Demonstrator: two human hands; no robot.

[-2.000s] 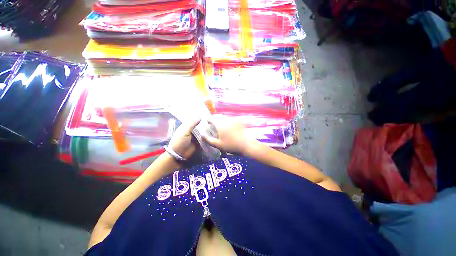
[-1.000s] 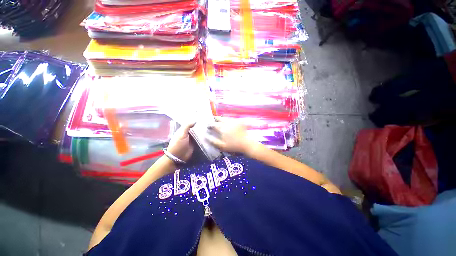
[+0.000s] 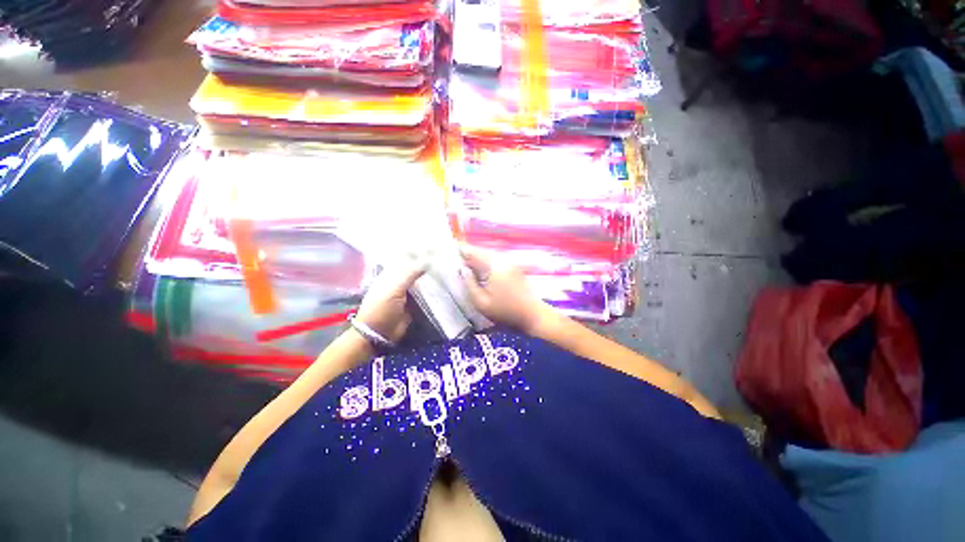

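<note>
A small white-grey item (image 3: 442, 301), perhaps labels or a phone, is held between my two hands close to my chest. My left hand (image 3: 389, 302) grips its left side, and my right hand (image 3: 497, 291) grips its right side. Strong glare hides its far end and some of my fingertips. Piles of clear polybags with red and orange bands (image 3: 317, 101) lie just beyond my hands. Flatter bags with a green strip and red edges (image 3: 217, 318) lie to the left of my left hand.
Glossy bagged dark garments (image 3: 85, 191) lie on the brown table (image 3: 138, 79) at the left. A second row of bag piles (image 3: 545, 169) runs along the right table end. A red plastic sack (image 3: 831, 360) and dark cloth (image 3: 857, 228) are on the floor at the right.
The item has turned and shows more of its long side between my hands. My right fingers have shifted to its right edge. The whole view has moved slightly.
</note>
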